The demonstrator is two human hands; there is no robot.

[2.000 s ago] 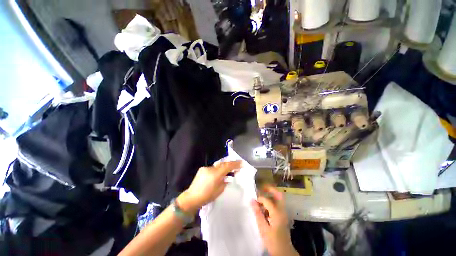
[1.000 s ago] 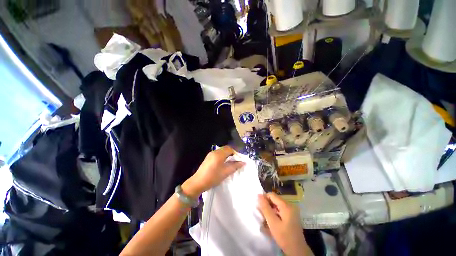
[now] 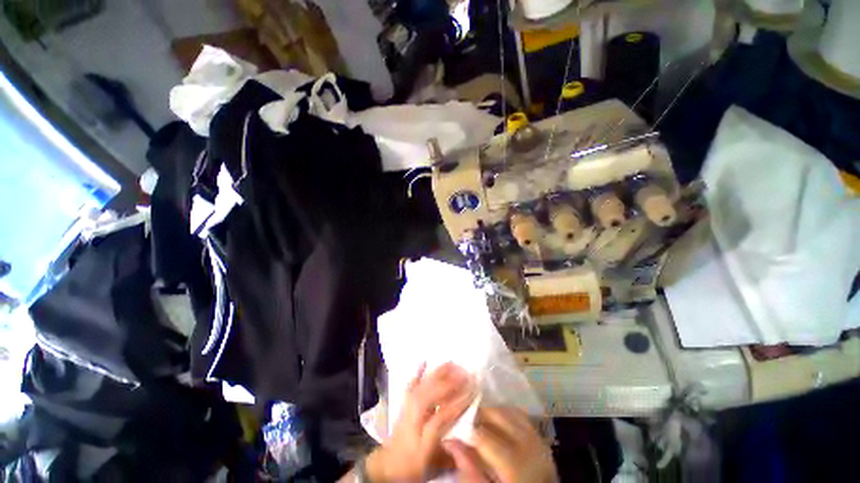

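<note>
A white fabric panel (image 3: pixel 438 316) lies in front of the cream overlock machine (image 3: pixel 566 184), its far edge beside the needle area (image 3: pixel 479 259). My left hand (image 3: pixel 429 420) rests on the near part of the cloth with fingers bent. My right hand (image 3: pixel 504 448) is close against it at the lower frame edge and grips the cloth's near right part. The fingertips are partly hidden in the folds and blurred. Whether the panel's far edge is under the presser foot cannot be told.
Black garment pieces (image 3: pixel 325 236) with white trim are heaped left of the machine. White cut panels (image 3: pixel 783 245) lie to its right. White thread cones (image 3: pixel 844 47) stand above. Grey thread ends (image 3: pixel 677 424) hang at the table's front edge. A bright window (image 3: pixel 47 189) is at left.
Both hands have moved back from near the needle toward me and come together on the near part of the white panel. The panel's far part now lies uncovered by the hands.
</note>
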